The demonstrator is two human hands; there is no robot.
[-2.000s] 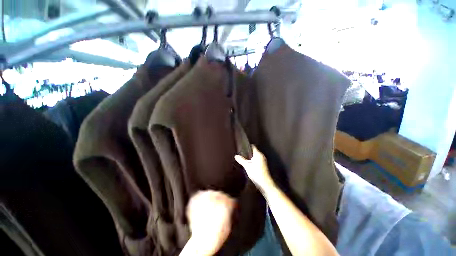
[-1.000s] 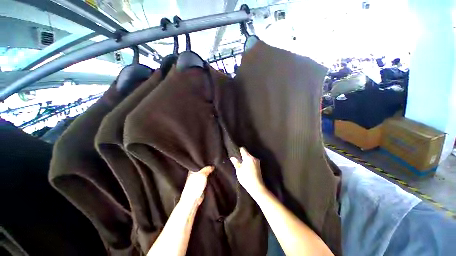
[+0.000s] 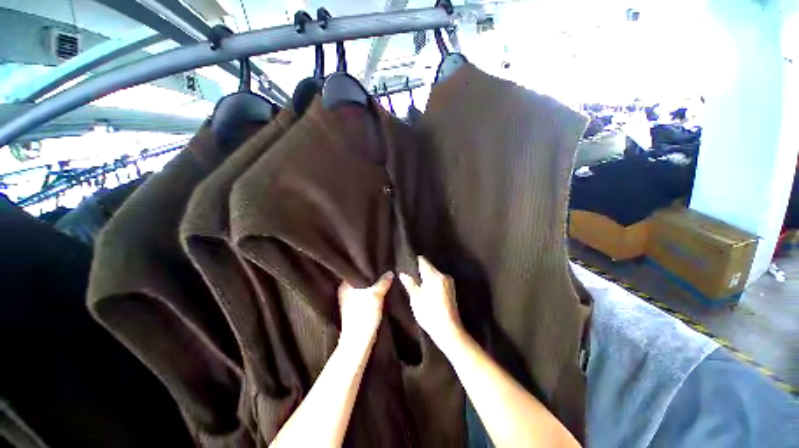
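Observation:
A brown sleeveless vest [image 3: 320, 184] hangs on a black hanger [image 3: 344, 91] in front of me. My left hand [image 3: 364, 302] pinches the edge of its front opening. My right hand [image 3: 427, 297] grips the facing edge of the same opening, close beside the left. A small dark fastener [image 3: 389, 189] shows on the edge above my hands. Both hands are bare, and the cloth between the fingertips is mostly hidden.
A grey garment rail [image 3: 263, 44] crosses above. More brown vests hang left and right [image 3: 517, 192]. Dark garments [image 3: 53, 324] hang at far left. Cartons [image 3: 701, 254] stand at the right, before a pale column [image 3: 745, 114]. Blue-grey cloth [image 3: 648, 359] lies lower right.
My left hand, blurred and lower two seconds ago, has risen and taken hold of the front edge, and is now nearer my right hand. The right hand keeps its hold.

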